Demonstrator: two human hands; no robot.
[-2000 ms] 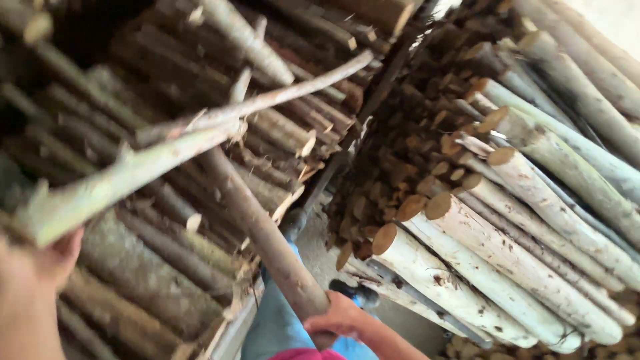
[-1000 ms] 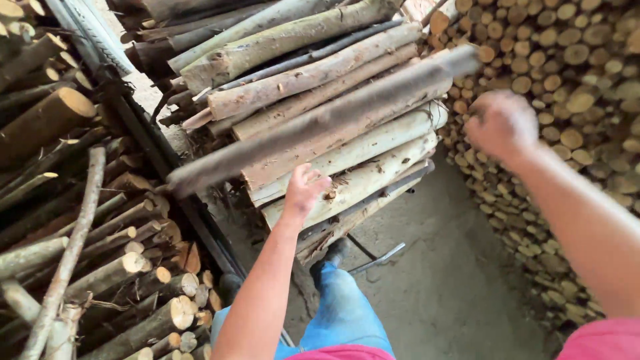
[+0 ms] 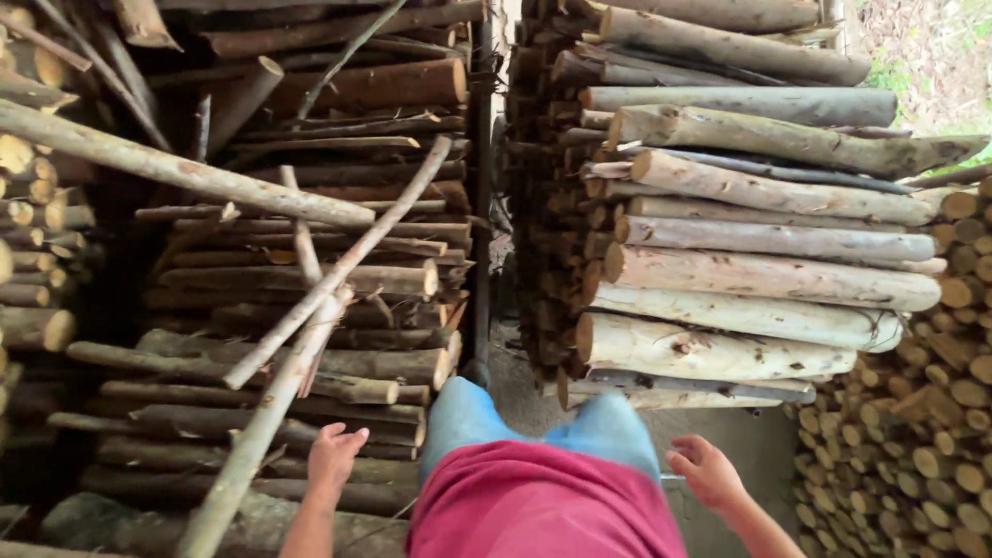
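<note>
My left hand [image 3: 335, 452] hangs with its fingers apart over the left stack of logs, just right of a pale forked branch [image 3: 260, 434] lying slantwise across that stack. A thin straight stick [image 3: 341, 267] crosses the upper part of this branch. My right hand [image 3: 701, 469], loosely curled and holding nothing, is below the right-hand stack, over the floor. On top of that stack lie thick pale logs side by side, the nearest large one being a whitish log [image 3: 713, 346].
A long pole [image 3: 186, 172] slants over the left stack. A dark post or rail [image 3: 482, 194] runs between the stacks. More cut log ends [image 3: 922, 434] are piled at the right, beside the concrete floor [image 3: 717, 442]. Dry leaves [image 3: 922, 54] lie outside, top right.
The dark pole that was in mid-air between my hands over the right-hand stack is no longer there. Both hands are now lower, beside my body. The view has swung left.
</note>
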